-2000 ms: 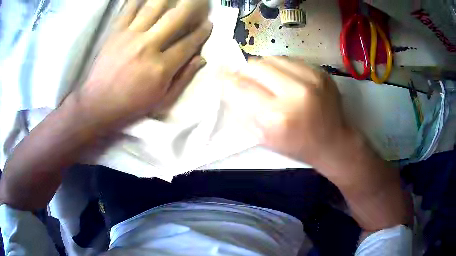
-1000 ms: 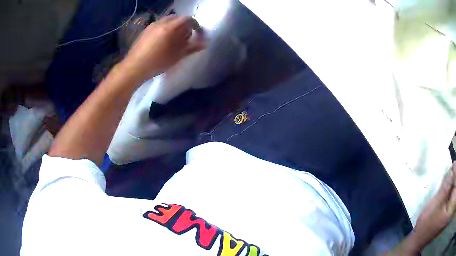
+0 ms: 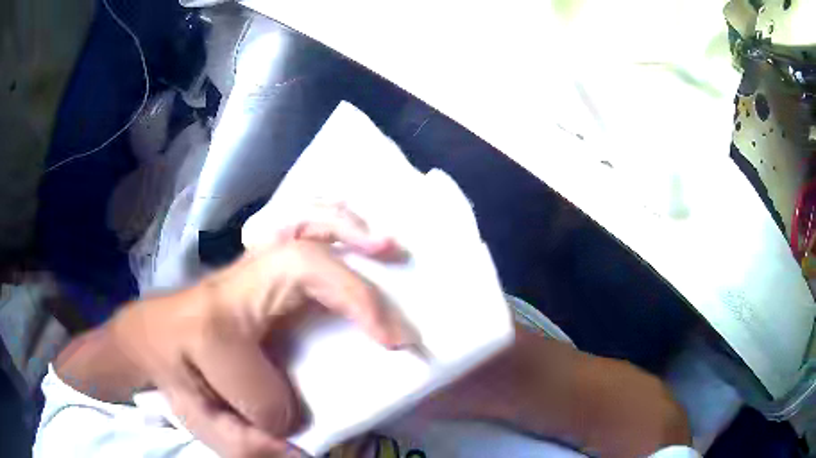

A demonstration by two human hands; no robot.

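Note:
A white garment piece (image 3: 429, 241), folded into a flat bundle, is held above my lap. My left hand (image 3: 259, 331) grips it from the left, with the thumb and fingers over its upper face. My right hand lies mostly beneath the cloth; the right forearm (image 3: 573, 385) comes in from the lower right, and a few fingertips that show at the cloth's upper left may belong to it. The cloth's underside is hidden.
The white tabletop (image 3: 537, 98) runs diagonally from upper left to lower right. The spotted machine bed (image 3: 765, 116) is at the upper right, with a red scissors handle (image 3: 803, 224) at the right edge. Pale cloth (image 3: 165, 179) hangs at the left.
The view has swung from the machine to my lap, with the machine bed now at the far right. Both hands have come together on the folded white piece.

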